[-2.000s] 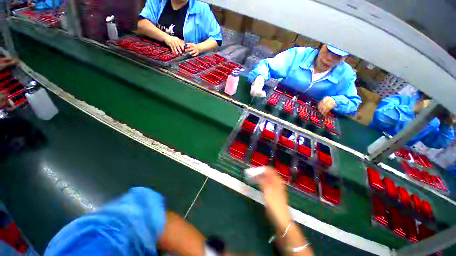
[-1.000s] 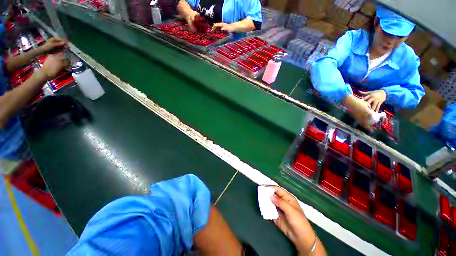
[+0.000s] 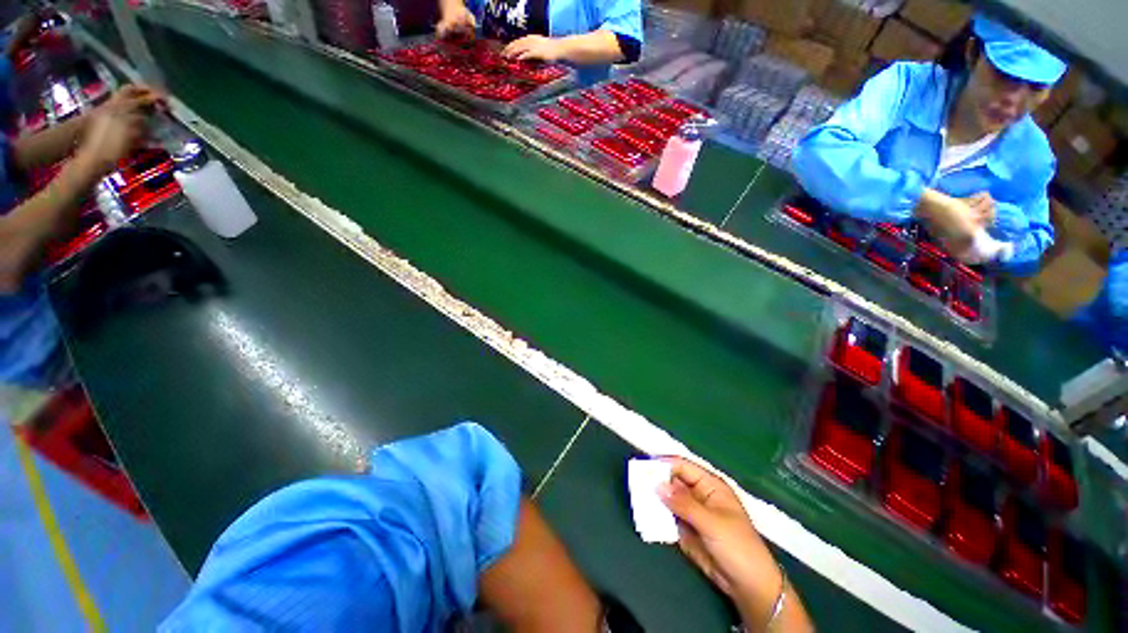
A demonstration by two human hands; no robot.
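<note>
My right hand (image 3: pixel 724 526) is low in the picture, right of centre. It pinches a small white folded cloth (image 3: pixel 652 501) between thumb and fingers, above the bench near the pale belt edge. My left forearm comes out of a blue sleeve and runs off the bottom edge, with a dark band at the wrist; my left hand is cut off. A clear blister tray (image 3: pixel 804 427) of open red and black flip phones (image 3: pixel 913 476) lies on the green belt to the right, apart from my right hand.
The dark green bench (image 3: pixel 359 371) carries a black curved object (image 3: pixel 136 278) and a white bottle (image 3: pixel 217 198) at left, near another worker's hands. Beyond the green belt (image 3: pixel 495 235) are two seated workers in blue, phone trays and a pink bottle (image 3: pixel 677 161). Part of another person shows at the right edge.
Since two seconds ago, my right hand with the cloth has moved from beside the phone tray to over the bench. The tray has shifted right along the belt. The view has also turned.
</note>
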